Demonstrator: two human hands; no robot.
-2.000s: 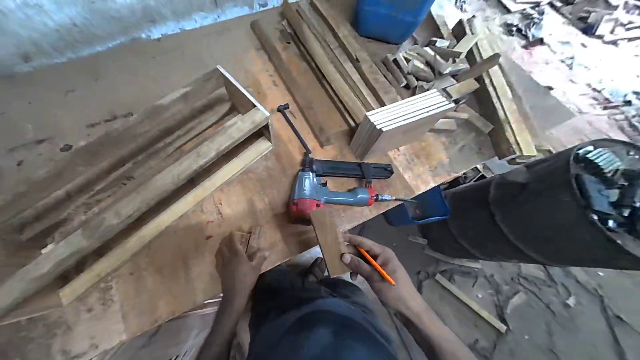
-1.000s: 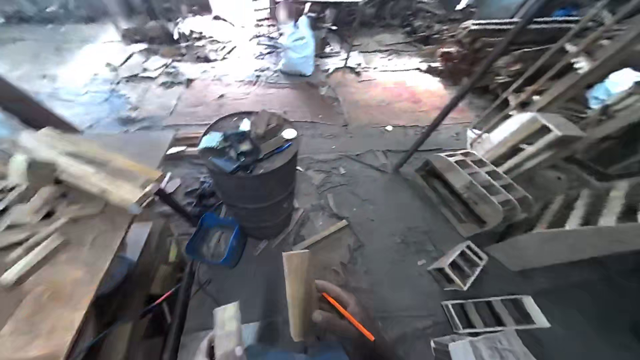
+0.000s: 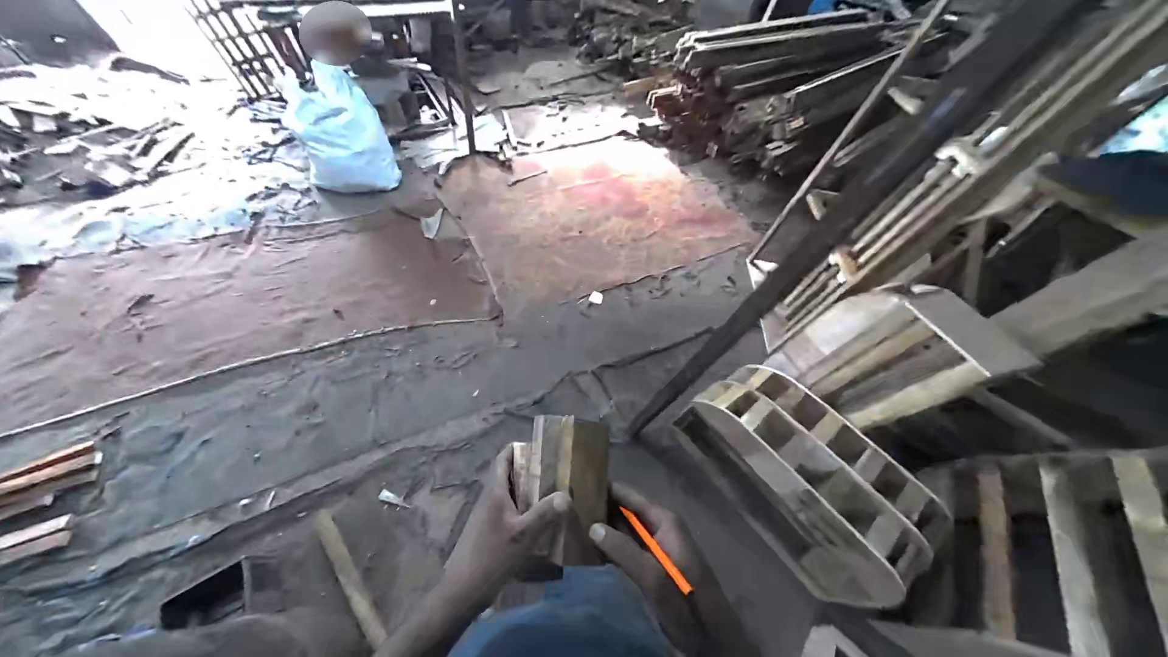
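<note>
Several short wooden pieces stand side by side between my two hands, low in the middle of the view. My left hand grips them from the left, its thumb on their near face. From the right, my right hand holds the same stack. An orange pencil is tucked in my right hand and points down to the right. The lower ends of the pieces are partly hidden by my fingers.
A slatted wooden frame with rounded ends lies at the right, near a dark slanting pole. More wooden frames lean behind it. A loose stick lies lower left. A white sack stands far back beside a person, and piled timber is behind.
The view has swung far right, away from the workbench with the nail gun. My hands, apart on the bench two seconds ago, are now together around several wooden pieces.
</note>
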